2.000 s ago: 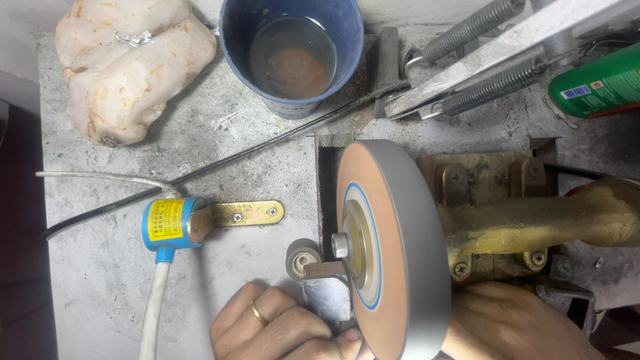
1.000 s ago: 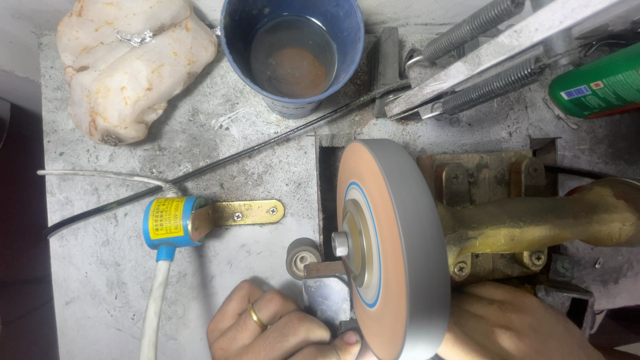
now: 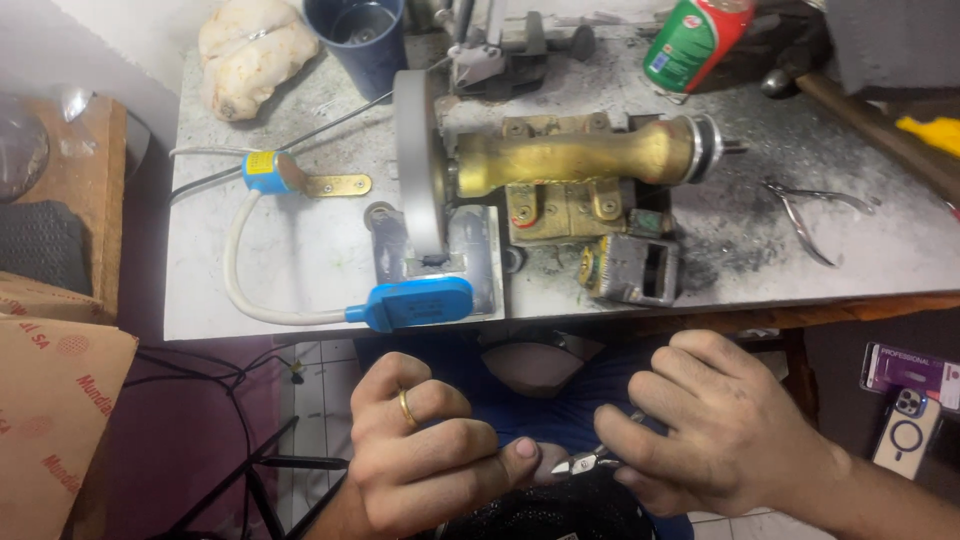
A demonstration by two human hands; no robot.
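Observation:
My right hand (image 3: pixel 697 427) is closed around the handles of small metal nippers (image 3: pixel 583 463) in front of the bench. The jaws of the nippers point left and meet the fingertips of my left hand (image 3: pixel 427 450), which is curled and wears a gold ring. Whether my left hand grips the jaws or some small piece cannot be told. Beyond my hands stands a bench grinding wheel (image 3: pixel 416 161) on a brass-coloured spindle housing (image 3: pixel 577 161). A blue lamp head (image 3: pixel 424 300) with a white flexible neck lies just in front of the wheel, over a metal tool rest (image 3: pixel 480 247).
On the bench (image 3: pixel 315 255) are a blue cup (image 3: pixel 364 45), a whitish lump (image 3: pixel 255 56), a green-and-red can (image 3: pixel 694 45), a hammer (image 3: pixel 862 112), a second pair of nippers (image 3: pixel 799 217) and a metal block (image 3: pixel 634 266). Cables (image 3: pixel 217 367) hang at the left; a phone (image 3: pixel 907 435) lies right.
Both hands have left the grinding wheel and are in front of the bench, with nippers in my right hand. The blue lamp head is in view before the wheel. The view has shifted and widened.

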